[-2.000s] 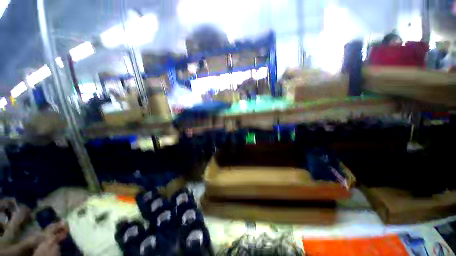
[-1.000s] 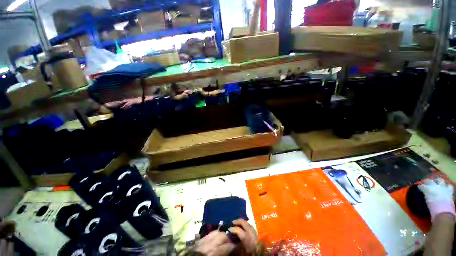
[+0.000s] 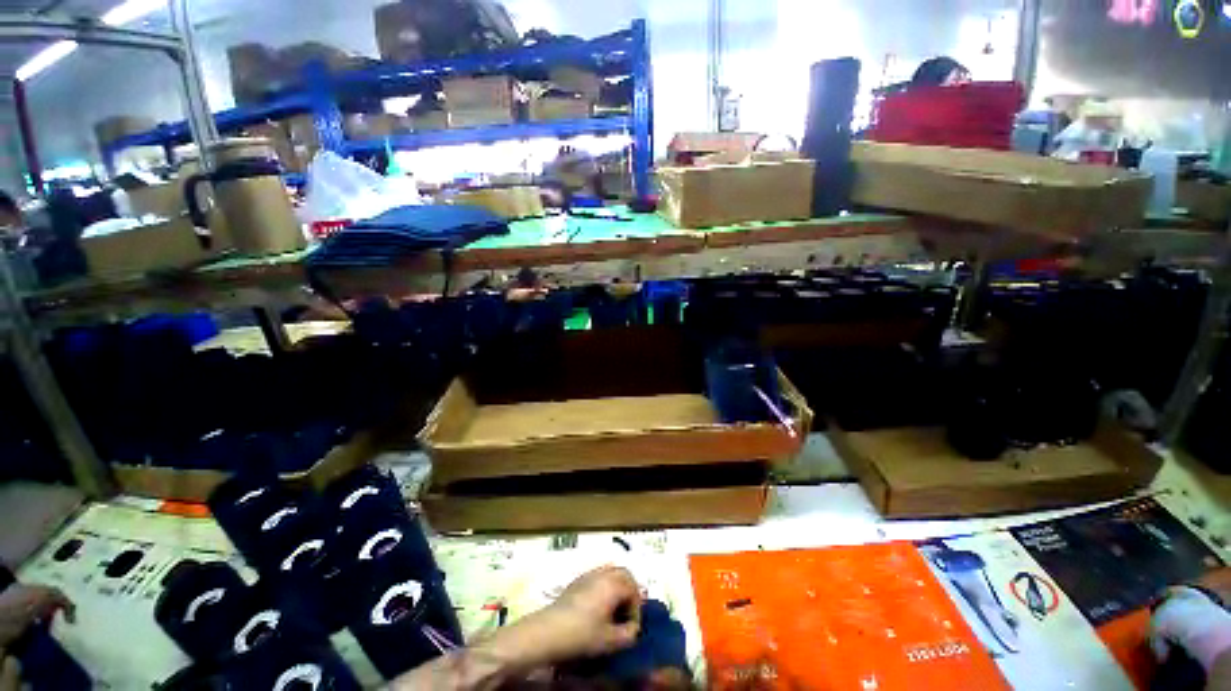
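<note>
A dark navy speaker housing (image 3: 651,645) lies on the bench at the bottom centre, partly covered. My left hand (image 3: 594,618) reaches in from the lower left with curled fingers at the housing's left side; whether the fingers grip anything is hidden. A blurred brownish patch at the bottom edge beside the housing may be part of my right hand, but its fingers cannot be made out. Clustered dark housings (image 3: 304,556) with white rings stand to the left, with thin wires at the nearest one.
Two stacked cardboard trays (image 3: 594,435) lie behind the hand, with a dark unit (image 3: 743,383) inside. Another tray (image 3: 1013,473) is at right. Orange printed carton (image 3: 837,614) covers the bench. Neighbours' hands show at far left (image 3: 30,607) and, white-gloved, at right (image 3: 1193,629).
The view has shifted, so the bench sits lower in the picture. My left hand has lifted and turned over the housing, showing more forearm. My right hand, visible before, is now mostly out of sight.
</note>
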